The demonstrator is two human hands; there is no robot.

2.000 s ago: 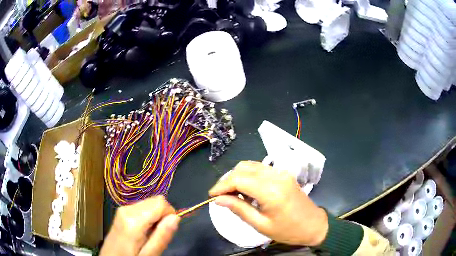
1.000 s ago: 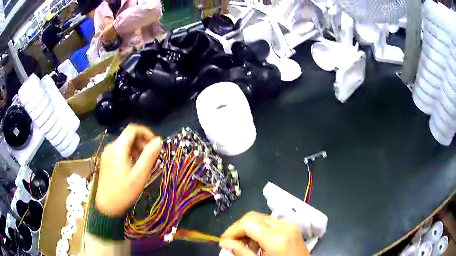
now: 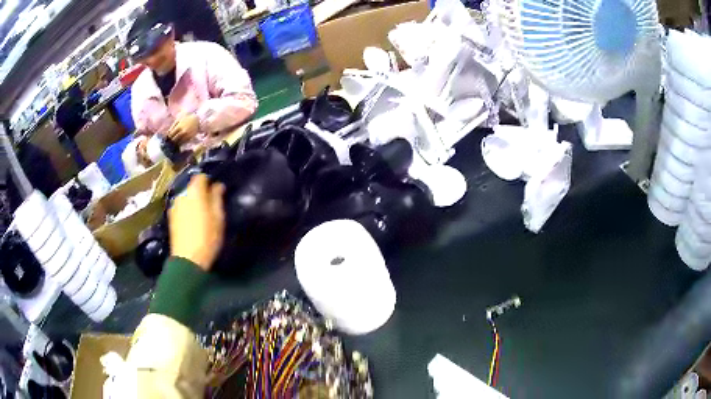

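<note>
My left hand (image 3: 196, 222) reaches over the left part of the heap of glossy black shells (image 3: 261, 191); it is blurred, and whether it grips a shell cannot be told. My right hand is out of the picture. A white bracket (image 3: 464, 382) is cut off by the lower edge, with a thin red and yellow wire (image 3: 495, 351) standing up from it to a small connector. The wire harness bundle (image 3: 273, 354) lies at the bottom centre, partly behind my left sleeve. A rounded white part with a small slot (image 3: 345, 277) lies between bundle and heap.
White brackets (image 3: 436, 86) are piled behind the shells. A desk fan (image 3: 585, 47) stands at the back right, beside stacked white covers (image 3: 682, 132). More stacked covers (image 3: 66, 257) and a parts carton (image 3: 86, 362) are at left. A person in pink (image 3: 195, 93) works across the table.
The view has tilted up. My left hand has left the wire bundle and moved forward to the black shells. My right hand, earlier at the wires by the bracket, has gone out of the picture.
</note>
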